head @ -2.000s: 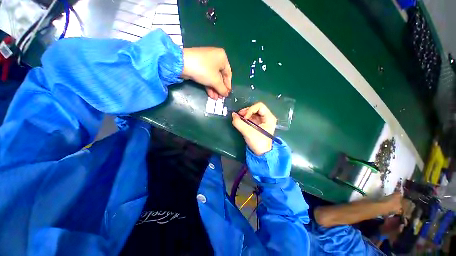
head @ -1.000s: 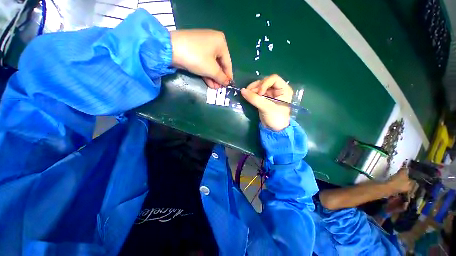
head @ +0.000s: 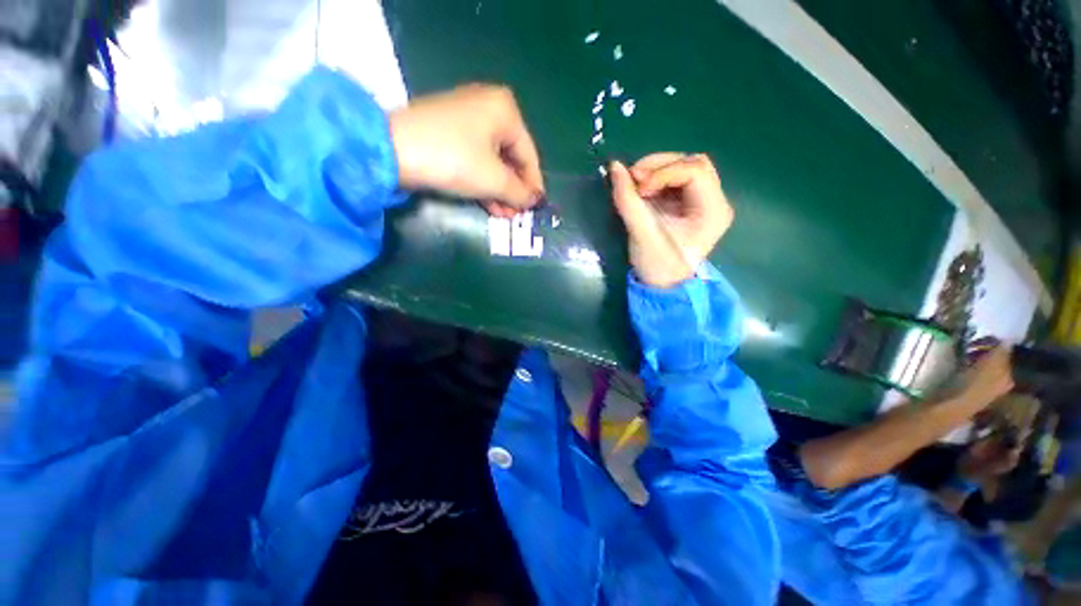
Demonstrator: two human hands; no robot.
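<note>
My left hand [head: 474, 148] is pinched shut above the white card; a tiny dark part shows at its fingertips, too small to make out well. The small white card [head: 515, 234] with dark dividing lines lies on the green mat just below those fingertips. My right hand [head: 676, 213] is to the right, thumb and index finger closed together on the tweezers [head: 607, 168], of which only a short dark tip shows, by the scattered tiny white pieces [head: 599, 122]. The rest of the tweezers is hidden by the hand or blurred.
The glossy green mat [head: 759, 189] curves to a white strip [head: 865, 113] beyond. White sheets [head: 255, 59] lie at upper left. At right are a silvery reel [head: 913, 358], a brownish heap of parts [head: 960, 284] and another person's forearm [head: 907, 432].
My right hand has moved right and then up from the white card to the white pieces, the tweezers tip with it. My left hand stays pinched by the card. The camera view has shifted.
</note>
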